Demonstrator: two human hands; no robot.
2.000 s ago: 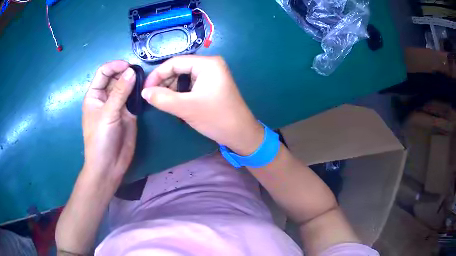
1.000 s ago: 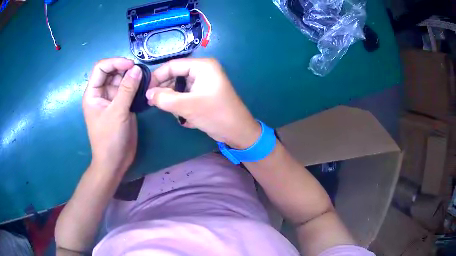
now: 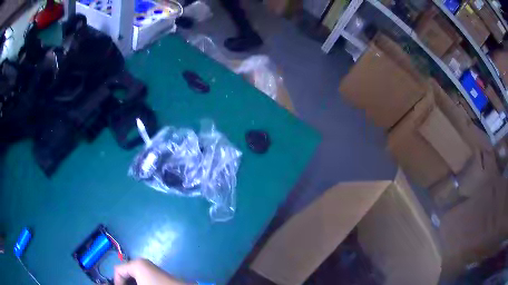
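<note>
The black speaker housing (image 3: 103, 256) lies on the green table at the lower left, cut off by the bottom edge. A blue battery (image 3: 96, 251) lies in it, with a red and white lead along its right side. My right hand (image 3: 143, 273) is at the housing's lower right, mostly cut off and blurred. Its fingers are bent, and whether it holds anything is hidden. My left hand is out of the picture. The clear plastic bag (image 3: 186, 167) holds dark parts. A black oval part (image 3: 257, 141) lies right of the bag, another dark oval piece (image 3: 195, 82) beyond it.
A pile of black housings (image 3: 72, 94) covers the table's far left. A loose blue battery (image 3: 23, 241) lies at the left edge. An open carton (image 3: 326, 228) stands beside the table's right edge. Beyond are more cartons (image 3: 384, 78), shelving and a person's dark shoe (image 3: 243, 43).
The view has swung right and up; pile, shelving and whole bag now show. The housing appears lower left. My left hand and the oval stack have left the picture; my right hand is at the bottom edge.
</note>
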